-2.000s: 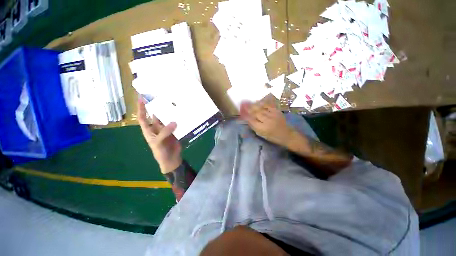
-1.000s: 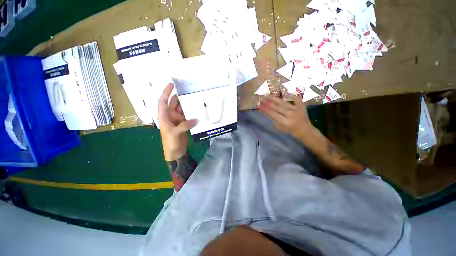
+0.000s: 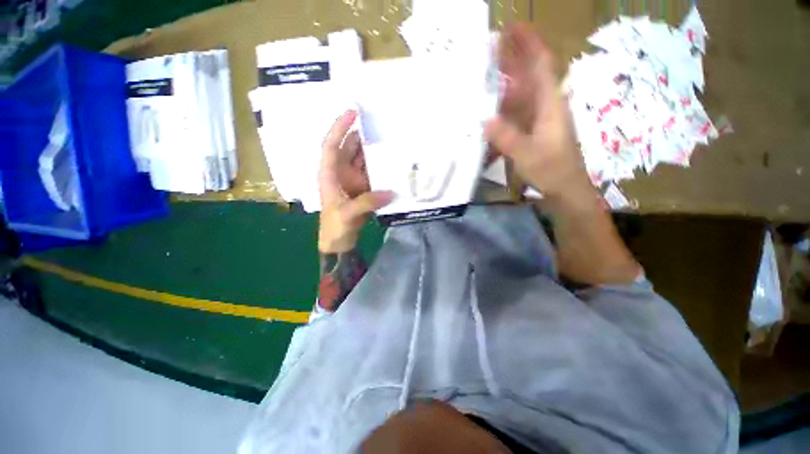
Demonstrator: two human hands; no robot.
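My left hand (image 3: 348, 177) grips the left side of a white retail carton (image 3: 422, 146) with a grey product picture and a black band at its near end. My right hand (image 3: 537, 115) is blurred at the carton's right side, fingers raised; whether it holds anything cannot be told. White leaflets (image 3: 447, 28) lie beyond the carton, partly hidden by it. A large heap of small insert cards (image 3: 635, 102) with red marks lies to the right of my right hand.
A pile of white cartons (image 3: 293, 115) lies left of my left hand. Further left are a striped-edged carton stack (image 3: 182, 124) and a blue plastic bin (image 3: 111, 133) holding a white item. A brown cardboard box (image 3: 771, 341) with clear plastic stands low at the right.
My left hand has taken up a carton and turned it upright before me. My right hand has moved from the table's near edge up beside the carton. The camera view has shifted slightly.
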